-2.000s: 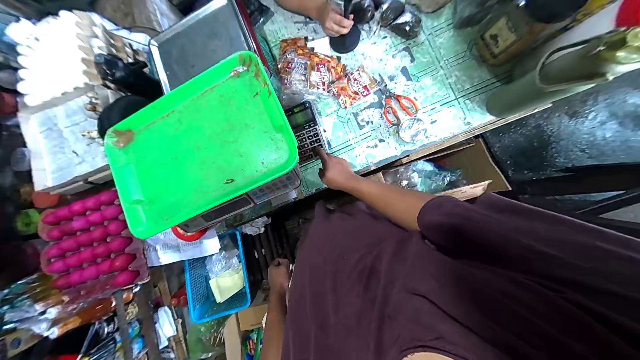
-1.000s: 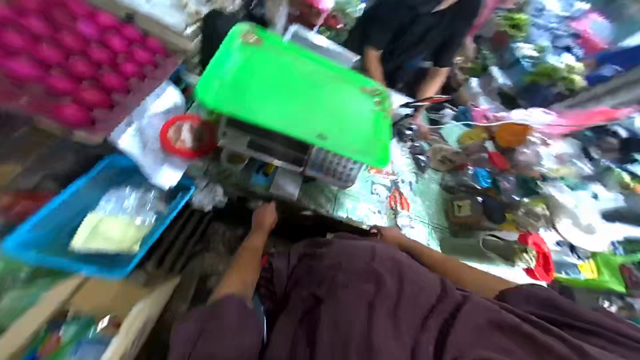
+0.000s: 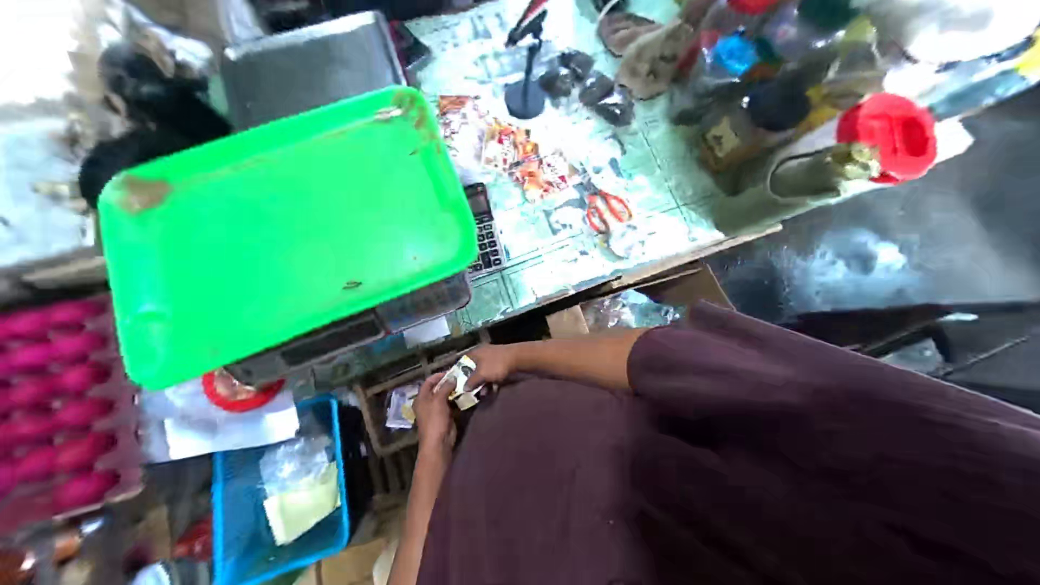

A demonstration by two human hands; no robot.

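My left hand (image 3: 435, 410) and my right hand (image 3: 490, 366) meet in front of my body, over an open wooden drawer (image 3: 380, 443). Between them they hold small whitish pieces of folded paper (image 3: 461, 378), perhaps banknotes; blur hides the detail. More paper pieces (image 3: 402, 406) lie in the drawer beside my left hand. Above and to the left, a green plastic tray (image 3: 288, 236) rests on a weighing scale (image 3: 333, 337). A calculator (image 3: 485, 231) lies at the tray's right edge, partly covered by it.
On the tiled counter (image 3: 552, 268) lie red-handled scissors (image 3: 607, 211) and snack sachets (image 3: 528, 158). A blue plastic basket (image 3: 343, 479) stands lower left, near trays of pink eggs (image 3: 61, 398). A cardboard box (image 3: 691, 288) sits below the counter edge.
Two seconds ago my right hand was at the calculator; now it is at the drawer, together with my left hand, and both are on the paper pieces. The view has swung about.
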